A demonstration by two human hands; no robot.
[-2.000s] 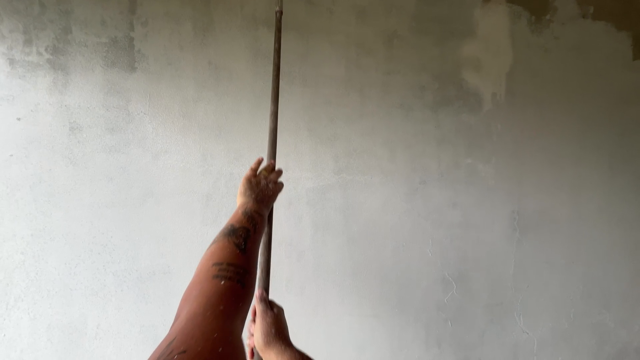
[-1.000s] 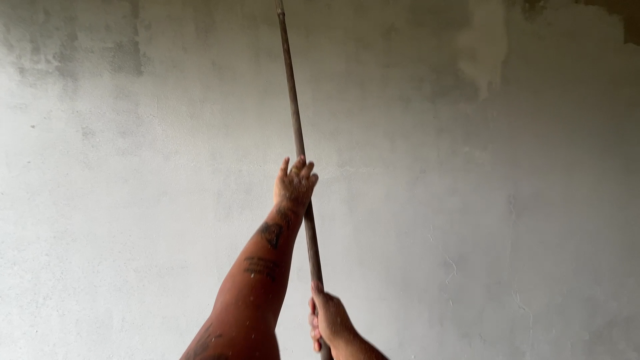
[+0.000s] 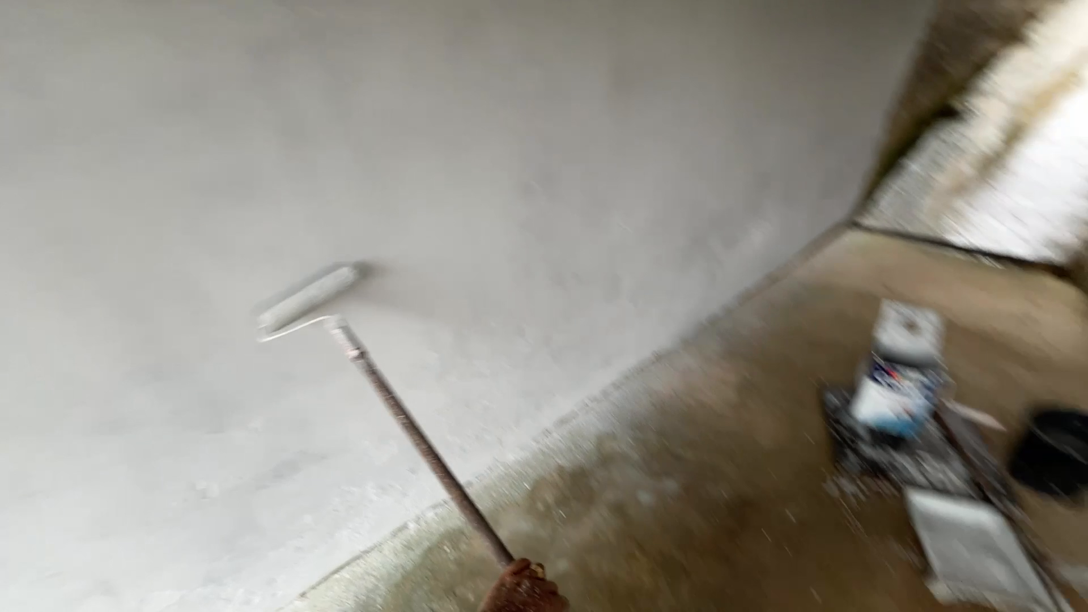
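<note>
A paint roller with a pale sleeve [image 3: 310,299] is at left centre, close to the grey wall; blur hides whether it touches. Its thin wire frame joins a long brown pole [image 3: 433,459] that slants down to the right. At the bottom edge, what appears to be my left hand [image 3: 523,588] is closed around the pole, cut off below the knuckles. My right hand is out of view, as is the pole's lower end.
The wall [image 3: 552,195] meets a stained floor [image 3: 680,476] along a diagonal edge. To the right are a paint bucket [image 3: 901,395] on a dark, splattered sheet, a pale tray [image 3: 977,544] and a black bucket [image 3: 1054,450]. A bright opening [image 3: 1011,170] lies at upper right.
The view has swung down and right, showing the floor. The roller head has come into view. Both hands were on the pole before; one shows now, at the bottom edge.
</note>
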